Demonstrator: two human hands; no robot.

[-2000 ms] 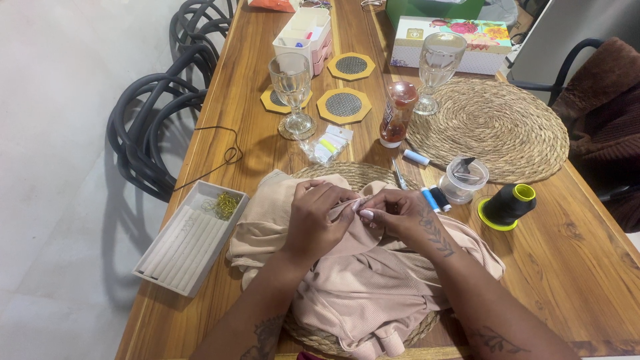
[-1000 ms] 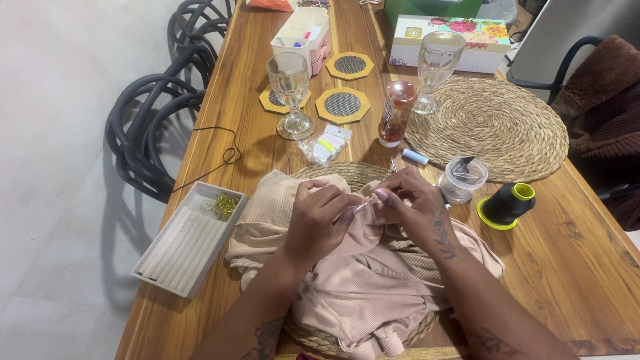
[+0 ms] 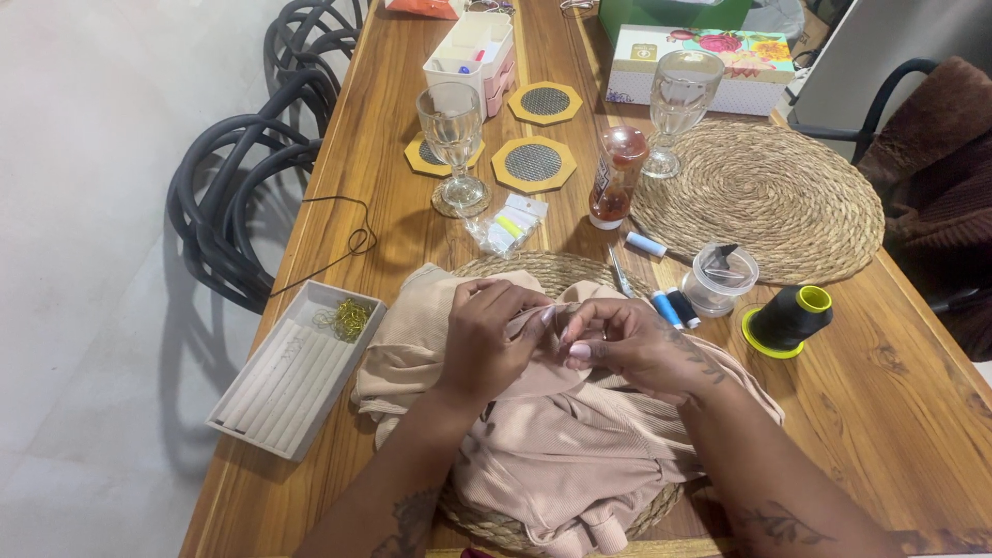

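A beige ribbed garment (image 3: 573, 442) lies bunched on a round woven placemat (image 3: 558, 267). My left hand (image 3: 492, 337) pinches a fold of its fabric between thumb and fingers. Just to the right, my right hand (image 3: 635, 345) hovers at the fold with thumb and forefinger close together; whether they hold a needle or thread is too small to tell. Beyond the hands lie small scissors (image 3: 620, 271), a blue thread spool (image 3: 666, 308), a dark spool (image 3: 683, 307) and a pale blue spool (image 3: 645, 244). A large black thread cone (image 3: 792, 319) stands at the right.
Left of the garment sits a grey tray (image 3: 298, 372) with gold-coloured pins or chain. Farther off are two glass goblets (image 3: 451, 128) (image 3: 682, 101), a red-brown bottle (image 3: 616, 178), a clear lidded jar (image 3: 719, 280), octagonal coasters (image 3: 535, 164), a second woven placemat (image 3: 767, 201) and a floral box (image 3: 697, 70).
My right hand has shifted slightly, and its fingers are now a little apart from my left hand. The left hand keeps its pinch on the fabric.
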